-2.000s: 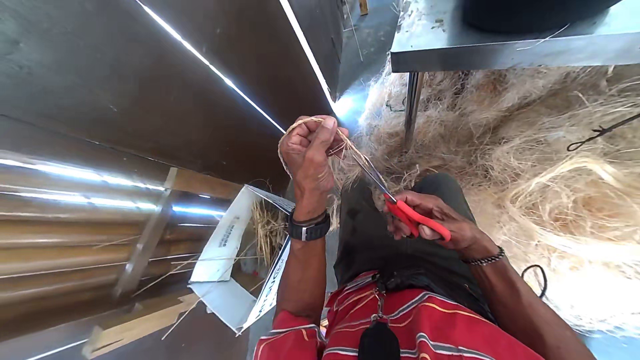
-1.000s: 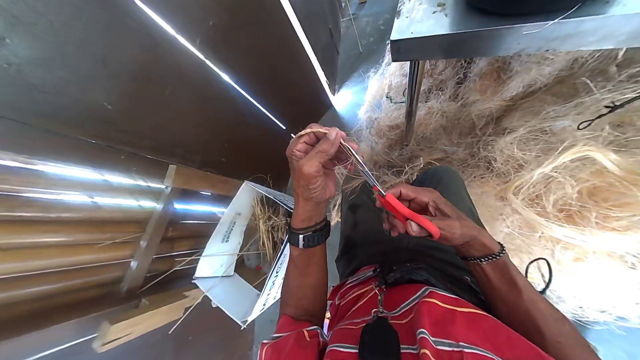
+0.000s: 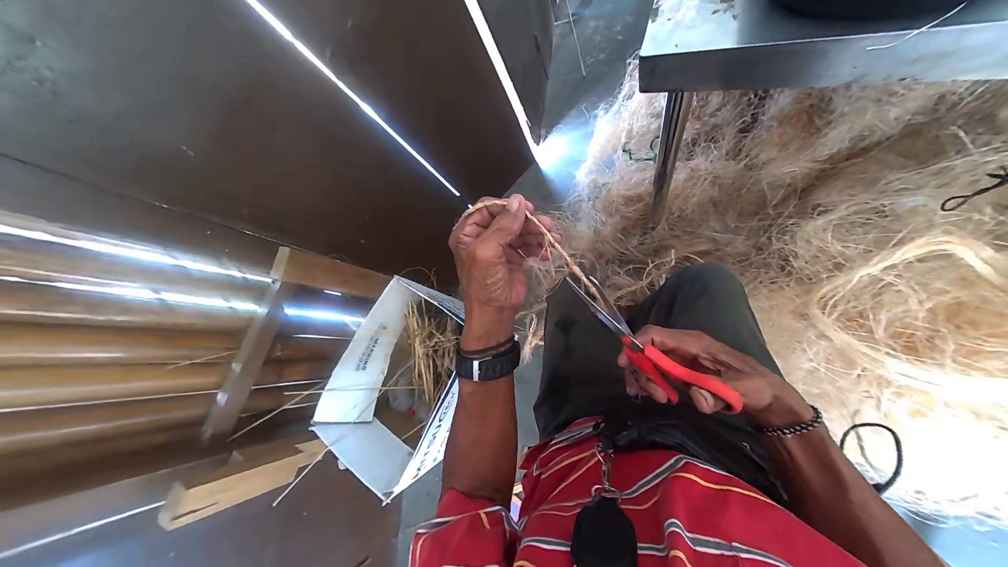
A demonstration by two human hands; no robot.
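Observation:
My left hand [image 3: 494, 250] pinches one end of a thin twisted fibre cord [image 3: 557, 249] between thumb and fingers. From there the cord slants down to the right. My right hand [image 3: 701, 364] grips the red handles of a pair of scissors [image 3: 669, 368]. The scissors' metal blades are parted, with the cord's lower part at or between them; whether they touch it I cannot tell. Loose pale fibres hang below my left hand, in front of my dark trousers.
Tangled pale fibre [image 3: 787, 205] heaps on the right, partly beneath a metal table [image 3: 787, 69]. An open white carton [image 3: 362, 378] with dry straw-like strands [image 3: 429, 346] stands at the left. Behind it are a wooden post [image 3: 248, 346] and a slatted wall [image 3: 102, 346].
The scissors' blades, closer together one second ago, are now parted. The cord below my left hand shows more clearly, running down to the blades.

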